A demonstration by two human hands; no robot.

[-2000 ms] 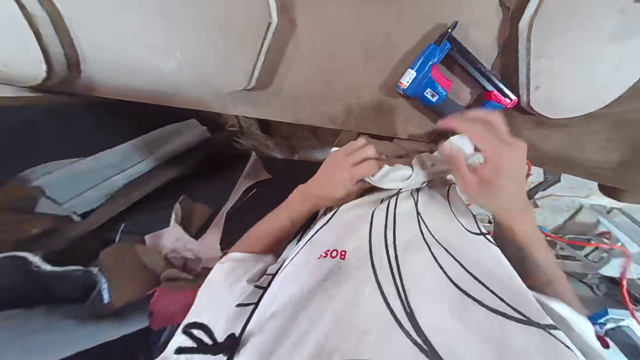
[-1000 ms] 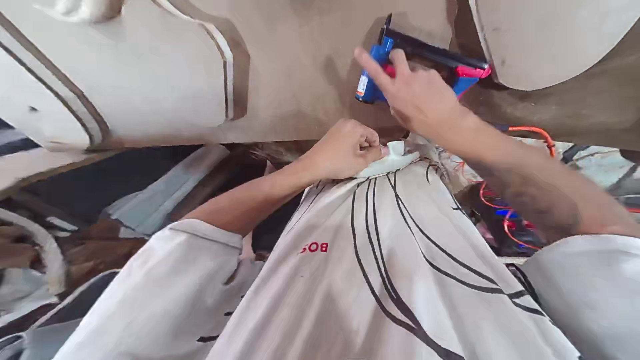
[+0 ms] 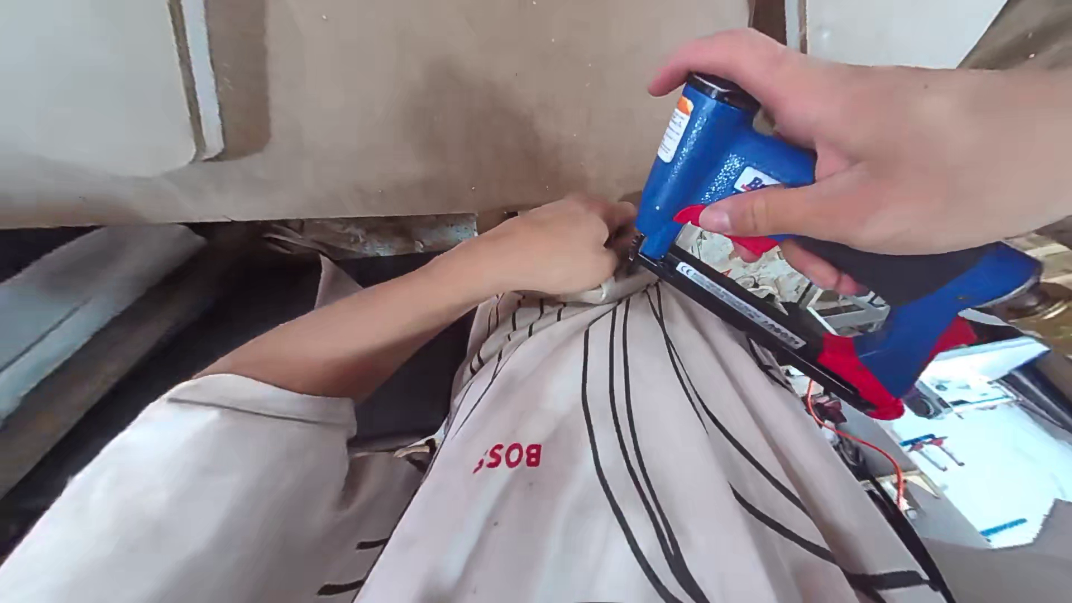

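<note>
My right hand [image 3: 871, 151] grips a blue and red pneumatic staple gun [image 3: 720, 159], its thumb near the red trigger. The gun's nose points down, close beside the fingers of my left hand [image 3: 569, 243]. That hand is closed at the bunched hem of the light shirt [image 3: 536, 377] I wear, by the edge of the brown upholstered panel [image 3: 402, 109]. Its fingertips are partly hidden, and what they pinch does not show clearly.
Pale padded pieces [image 3: 92, 92] lie on the panel at the upper left. Grey strips [image 3: 84, 293] lie at the far left. An orange air hose [image 3: 879, 452] and several tools and parts are at the lower right.
My right hand has taken hold of the staple gun, which lay on the panel before, and has brought it down beside my left hand. My left hand stays at the shirt's hem.
</note>
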